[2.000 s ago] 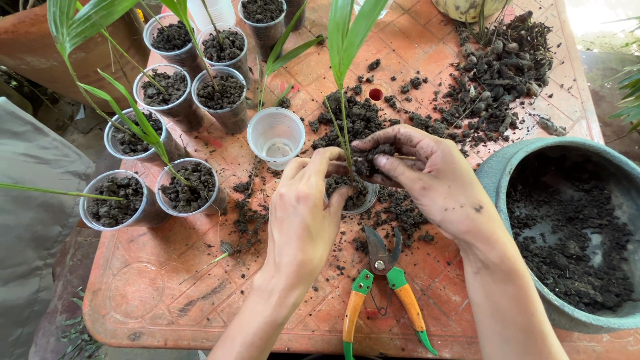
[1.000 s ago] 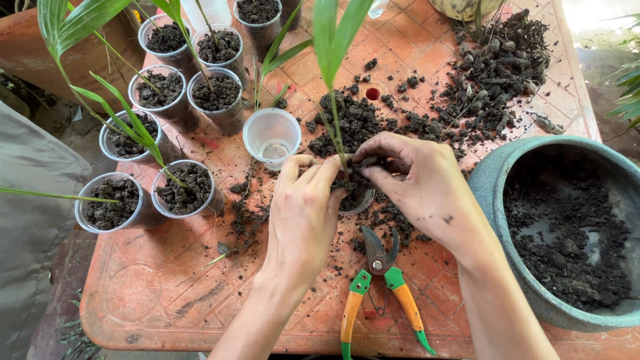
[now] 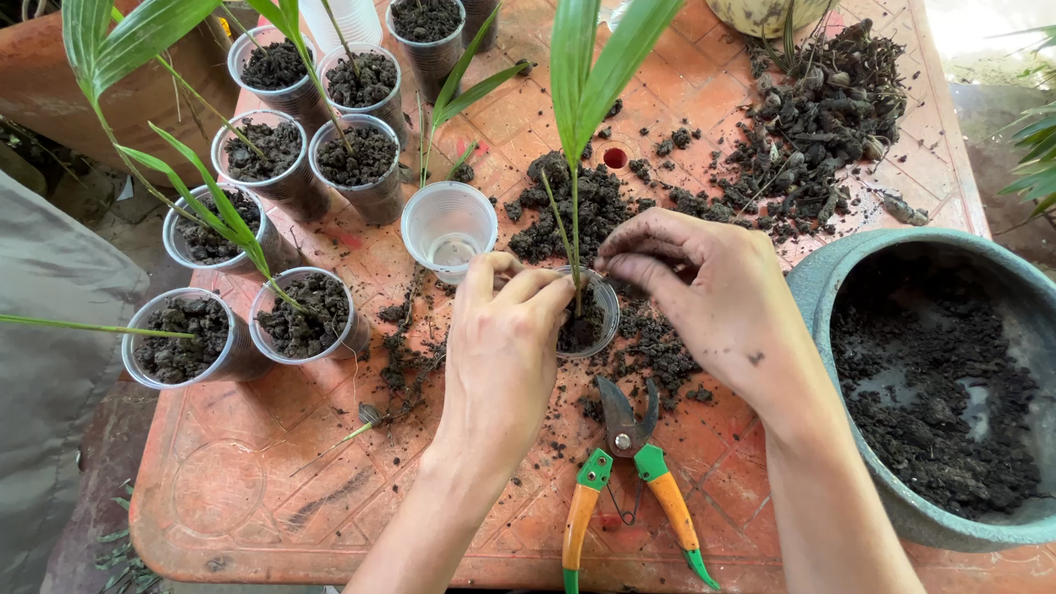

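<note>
A clear plastic cup (image 3: 608, 318) partly filled with dark soil stands at the middle of the table, a green palm seedling (image 3: 575, 198) upright in it. My left hand (image 3: 511, 330) is at the cup's left rim, its fingertips on the seedling's stem. Just right of the rim is my right hand (image 3: 701, 280), soil on its curled fingers; whether it holds anything is hidden. Behind the cup lies a heap of loose soil (image 3: 590, 206). An empty plastic cup (image 3: 450, 227) stands left of it. Pruning shears (image 3: 624, 441) with orange and green handles lie in front, blades parted.
Several soil-filled cups with seedlings (image 3: 305, 318) stand at the left on the orange plastic table (image 3: 247, 495). A large grey-green pot (image 3: 833, 289) holding soil is at the right. Clumped roots and soil (image 3: 817, 124) lie at the back right, near another pot (image 3: 767, 12).
My right hand has drawn back a little to the right from the stem, and the dark clump earlier at its fingers no longer shows there. My left hand remains at the cup.
</note>
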